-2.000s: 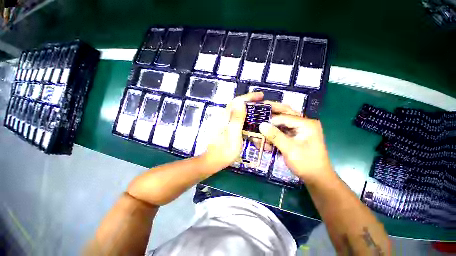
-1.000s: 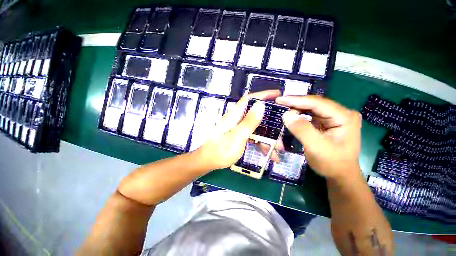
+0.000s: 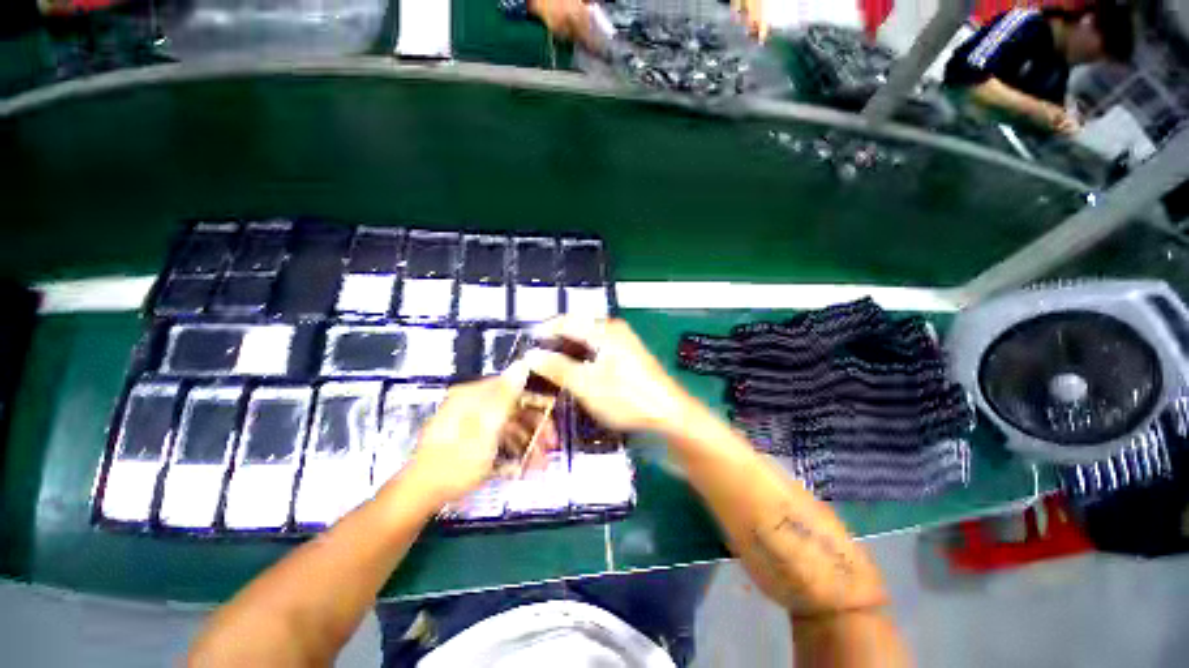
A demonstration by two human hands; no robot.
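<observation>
A black component tray (image 3: 307,352) lies on the green bench and holds two rows of upright housings with sideways ones between. My left hand (image 3: 472,424) and my right hand (image 3: 610,379) meet above its right part. Between them they hold a gold-edged front housing (image 3: 535,437), tilted and partly hidden by the fingers. My right fingers are bent over its upper end. A keypad in the hands cannot be made out. Wavy rows of black keypads (image 3: 848,405) lie to the right of the tray.
A desk fan (image 3: 1067,379) stands right of the keypads. A raised green divider (image 3: 522,144) runs behind the tray. Small loose parts (image 3: 841,154) and wrinkled plastic bags (image 3: 678,52) are at the divider. A person (image 3: 1043,65) sits beyond. A red stool (image 3: 1017,542) is below right.
The view has swung up and right, bringing the fan and far side into sight. My hands stay together on the housing, which is now more tilted. The tray stack at left is out of view.
</observation>
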